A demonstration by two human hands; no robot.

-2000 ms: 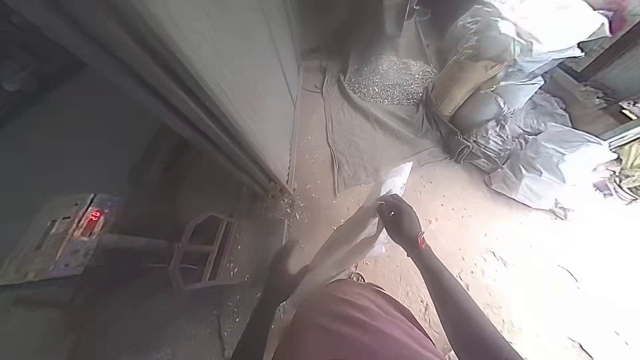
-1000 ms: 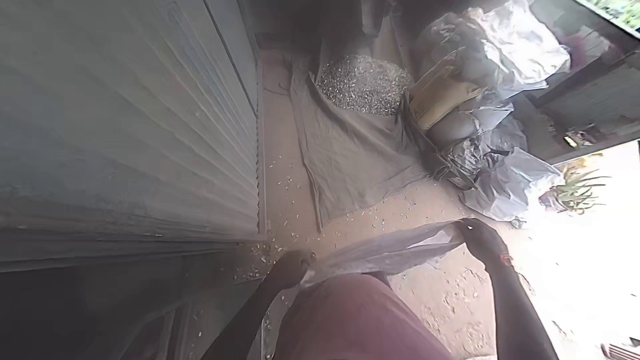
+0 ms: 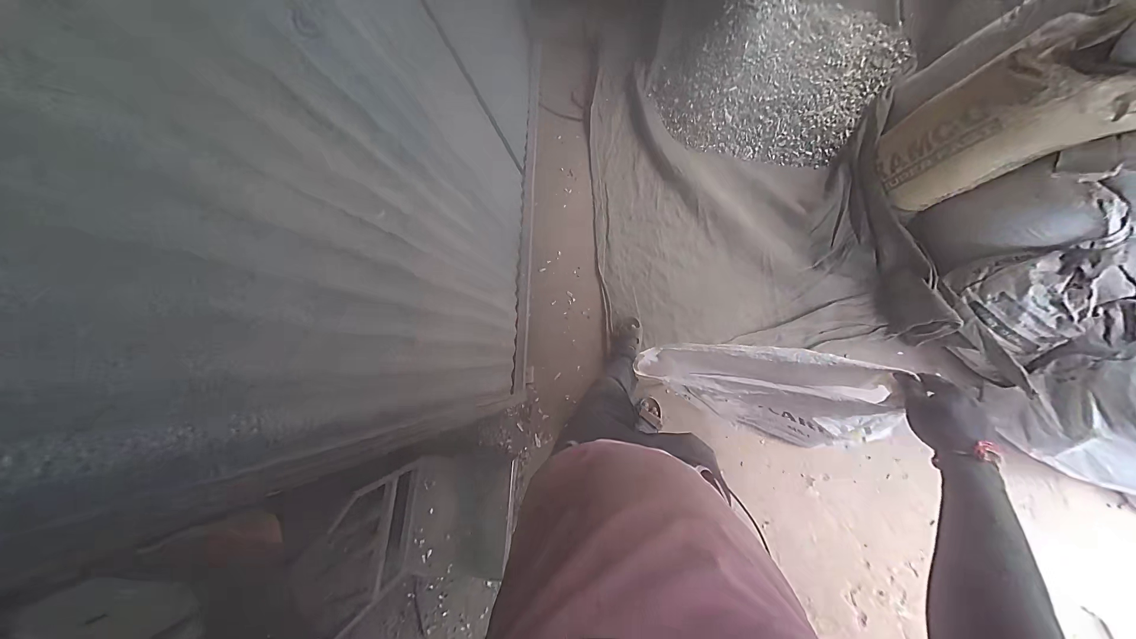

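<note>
A whitish plastic sack (image 3: pixel 790 395) with printing hangs stretched sideways in front of my body, its mouth edge running across the top. My right hand (image 3: pixel 950 415), a red band at its wrist, is closed on the sack's right upper corner. The sack's left end lies beside my foot (image 3: pixel 627 335), low over the floor. My left hand does not show. Beyond the sack, a grey cloth sheet (image 3: pixel 719 257) is spread on the floor, with a heap of small pale grain-like pieces (image 3: pixel 785 84) on its far part.
Filled sacks (image 3: pixel 1003 133) and crumpled plastic (image 3: pixel 1065 302) lie at the right. A large grey corrugated panel (image 3: pixel 311 222) fills the left side. A framed metal part (image 3: pixel 377 532) is at lower left. Pale bits are scattered over the brown floor (image 3: pixel 564 275).
My left hand, at the sack's left end one second ago, is out of sight. The sack hangs beyond my body near the sheet. The view has moved closer to the sheet and heap.
</note>
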